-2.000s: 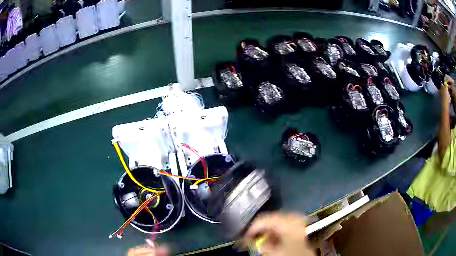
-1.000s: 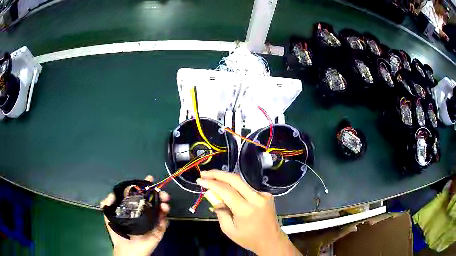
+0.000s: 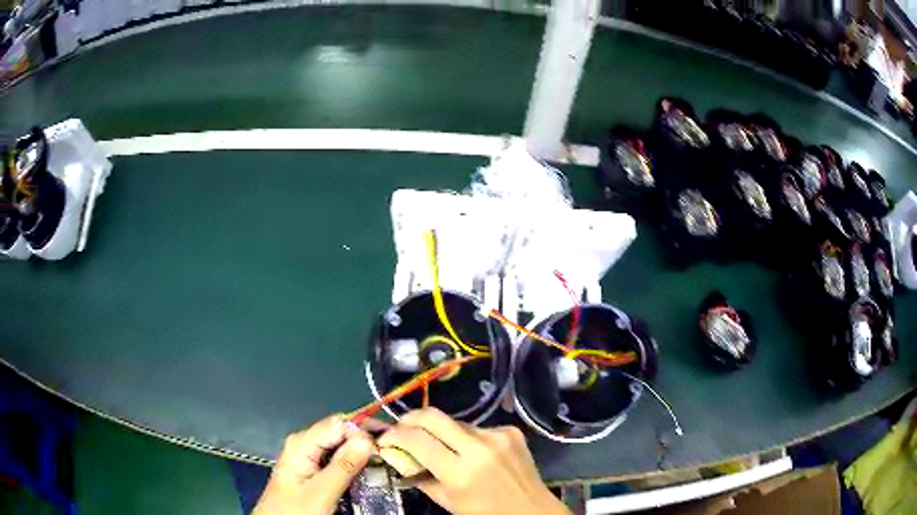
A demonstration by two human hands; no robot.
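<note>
Two white camera bodies stand side by side on the green bench with round black cups facing up, the left cup (image 3: 442, 387) and the right cup (image 3: 548, 387). Coloured wires rise from both. My left hand (image 3: 320, 465) and my right hand (image 3: 442, 458) meet at the bench edge, in front of the left cup. Their fingertips pinch the ends of the red-orange wires (image 3: 397, 392) that run from that cup. The camera module (image 3: 374, 493) shows below the fingers, mostly hidden and cut off by the lower edge. Which hand bears it is hidden.
Rows of black camera modules (image 3: 749, 191) lie at the right, and one lone module (image 3: 726, 332) lies nearer. A tangle of clear-white loops (image 3: 521, 179) lies behind the bodies, by a white post (image 3: 558, 80). More white bodies (image 3: 75, 201) stand far left. A carton (image 3: 774, 495) is below right.
My left hand has moved right with the module, and my right hand has come down to meet it at the wire ends. The view has shifted, so the bodies appear lower and further right.
</note>
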